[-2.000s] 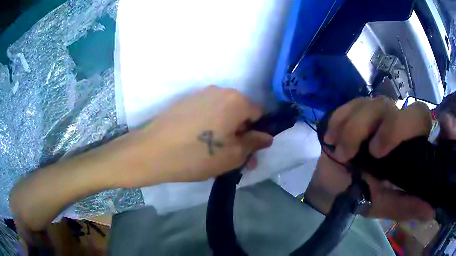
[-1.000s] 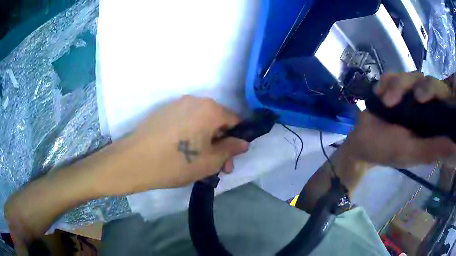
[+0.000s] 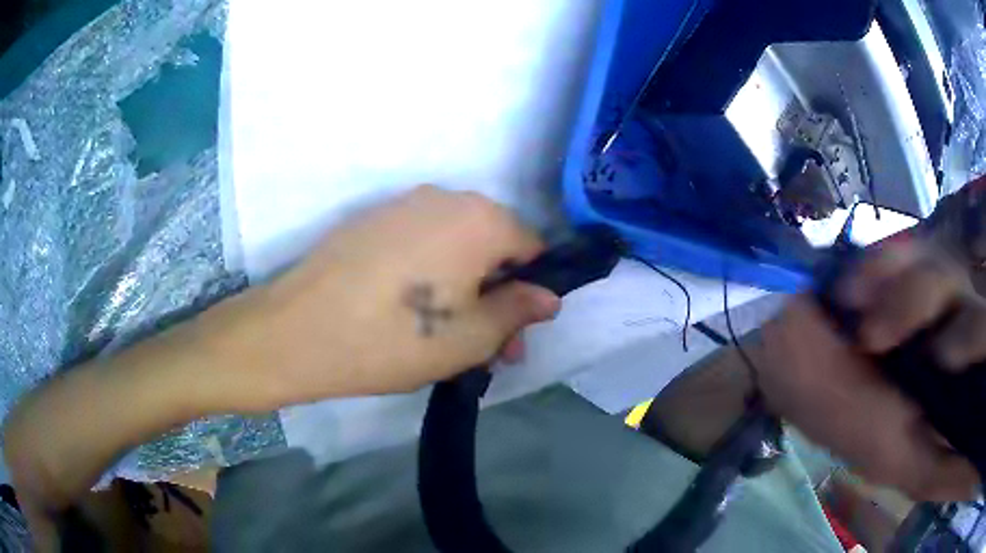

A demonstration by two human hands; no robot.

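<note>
My left hand [image 3: 432, 292] pinches the black end housing [image 3: 578, 262] of a black curved headband [image 3: 449, 464], over the white foam sheet [image 3: 368, 119]. A thin dark wire [image 3: 681, 297] hangs from that end. The other headband end [image 3: 746, 432], with a shiny opening, points up at lower right, below my right hand. My right hand [image 3: 865, 378] is blurred and closed around the thick black electric screwdriver [image 3: 941, 400], which is cut off by the right edge. Its nose is blurred near the bin's right corner, apart from the held end.
A blue parts bin [image 3: 692, 251] with tiny dark specks inside lies beyond the held end. A pale screw feeder [image 3: 757, 97] with a metal mechanism stands behind it. Crinkled clear plastic film [image 3: 65, 216] covers green at the left. Grey-green cloth [image 3: 562, 464] lies below the work.
My right hand with the screwdriver went up to the metal mechanism, then came down from it. Both hands and the headband sit slightly farther right in view than one second ago.
</note>
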